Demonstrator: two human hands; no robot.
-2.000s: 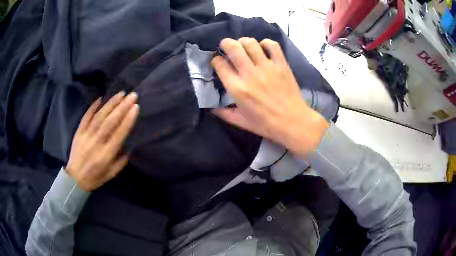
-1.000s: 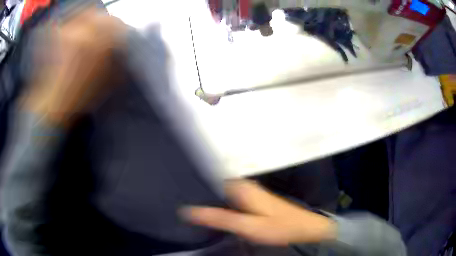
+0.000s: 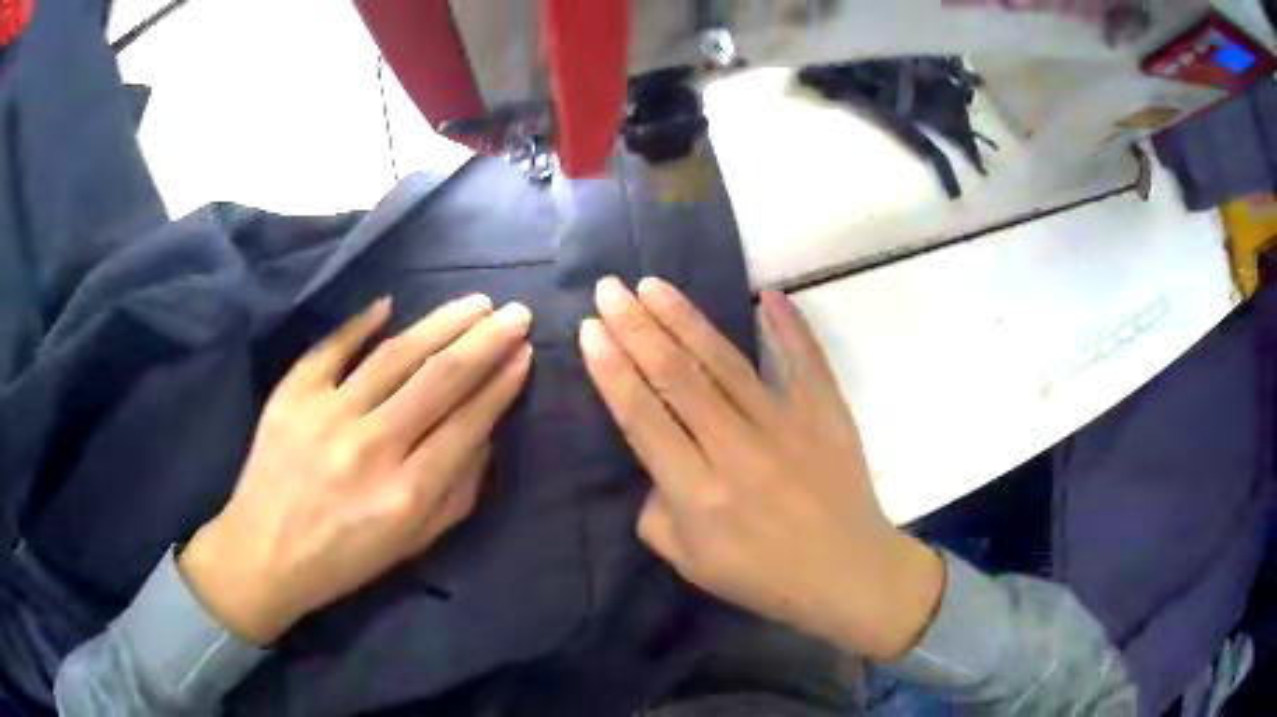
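The dark garment panel point(image 3: 546, 462) lies over the table and under the sewing machine's head point(image 3: 840, 35), with a straight slit-like line across it near the needle area. My left hand point(image 3: 378, 455) rests flat on the panel, fingers together and pointing at the presser foot point(image 3: 532, 157). My right hand point(image 3: 742, 462) lies flat on it to the right, its fingertips on the cloth and one digit at the cloth's right edge. Both hands press from above and grip nothing. The needle tip is lost in glare.
A red guard point(image 3: 585, 84) hangs over the foot. Dark strips point(image 3: 924, 112) lie on the machine bed behind. The white tabletop point(image 3: 980, 357) has a curved edge at right. Purple-navy cloth point(image 3: 1176, 490) hangs beyond it, with a yellow object point(image 3: 1251, 245) above. More cloth is heaped at left point(image 3: 84, 280).
The view has turned back over the machine. The panel, lifted and blurred a second ago, now lies flat under the machine head. Both hands have come down onto it side by side.
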